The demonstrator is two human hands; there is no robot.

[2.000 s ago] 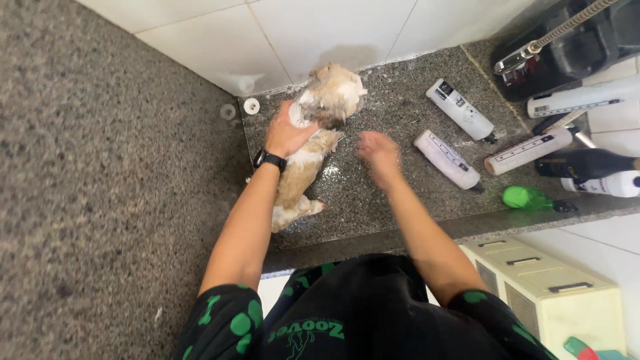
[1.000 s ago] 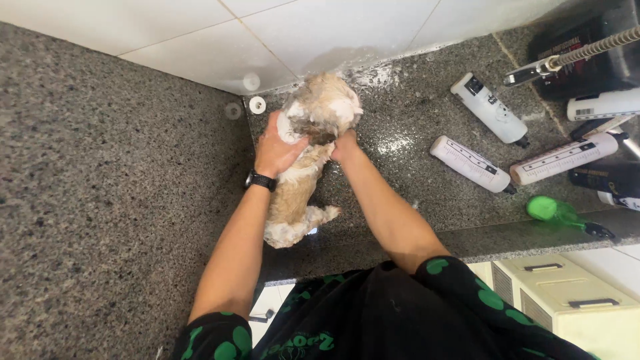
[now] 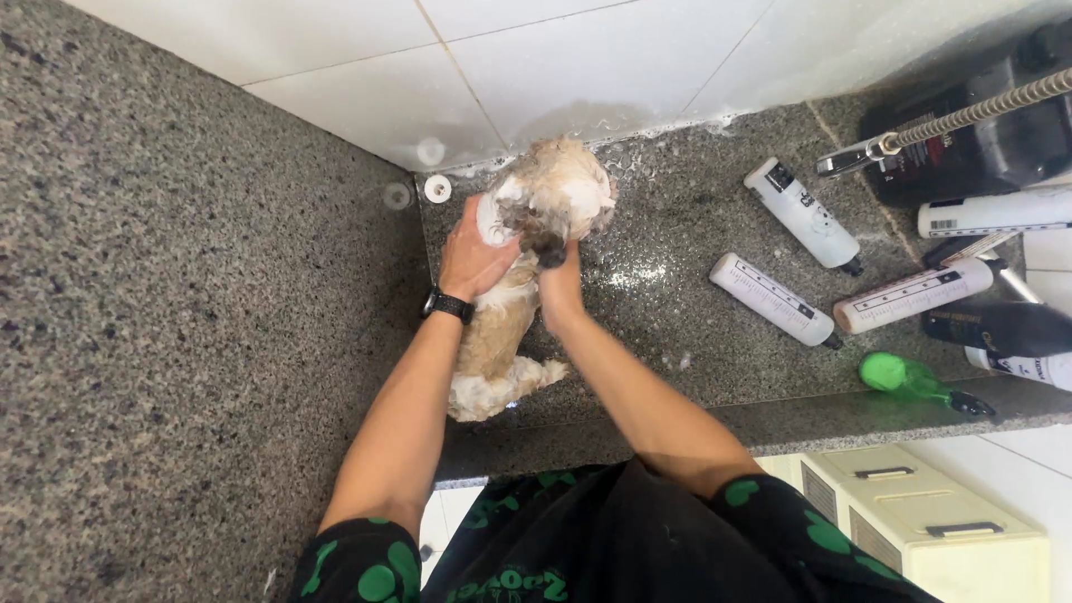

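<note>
A small wet dog (image 3: 502,327) with cream and tan fur and white lather stands in a speckled granite tub (image 3: 662,335), its head toward the tiled wall. My left hand (image 3: 477,255), with a black watch at the wrist, lies on the dog's neck and shoulder, thumb spread over the fur. On the other side, my right hand (image 3: 563,289) is against the dog's chest, under its head; the fingers are hidden by the fur. A white round drain fitting (image 3: 437,189) lies in the corner beside the dog.
White squeeze bottles (image 3: 808,216) and a green bottle (image 3: 900,374) lie at the right. A metal shower hose (image 3: 980,109) reaches in before a black jug (image 3: 963,142). The tub's front rim (image 3: 888,431) runs before me, with a cream plastic crate (image 3: 963,528) below.
My right hand was off the dog two seconds ago, then came in against its chest and remains there. My left hand stays at the dog's neck and shoulder.
</note>
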